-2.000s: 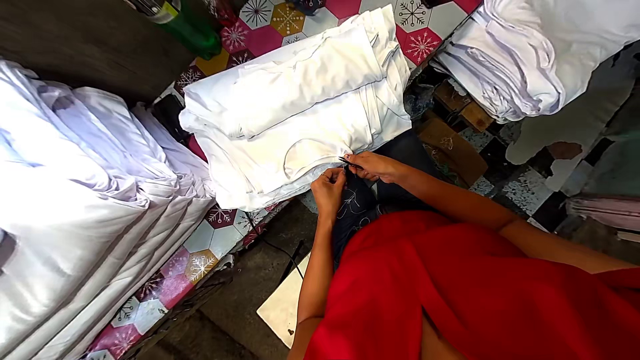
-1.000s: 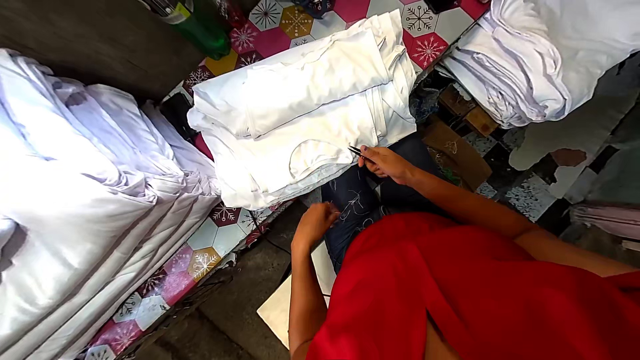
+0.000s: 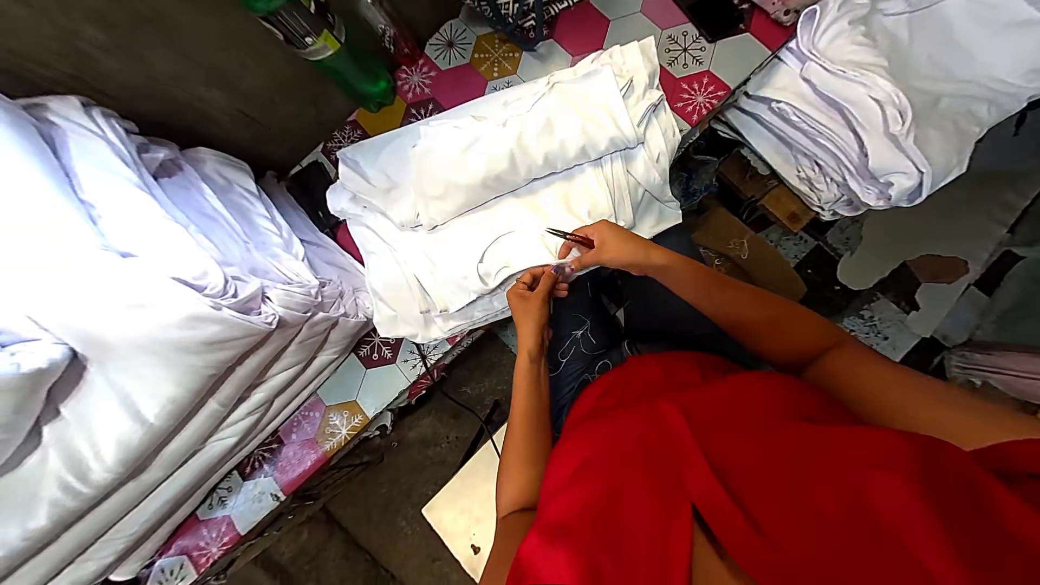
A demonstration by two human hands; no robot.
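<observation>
White folded shirts (image 3: pixel 520 179) lie in a pile in front of me, a curved neckline showing near the front edge. At that edge my left hand (image 3: pixel 536 296) pinches the white cloth between thumb and fingers. My right hand (image 3: pixel 605 248) touches the same edge just to the right and holds small thread snips (image 3: pixel 571 238), whose dark tips point left over the cloth. Loose threads (image 3: pixel 578 333) lie on my dark trousers below the hands.
A tall stack of white garments (image 3: pixel 162 325) fills the left side, and another white pile (image 3: pixel 877 106) is at the upper right. A green plastic bottle (image 3: pixel 353 73) is behind. The hexagon-patterned table cover (image 3: pixel 382 378) shows around the pile. Cardboard (image 3: pixel 735 252) lies at right.
My left hand was away from the cloth over my lap a second ago; it has moved up to the shirt edge and taken hold. The right hand still has the snips.
</observation>
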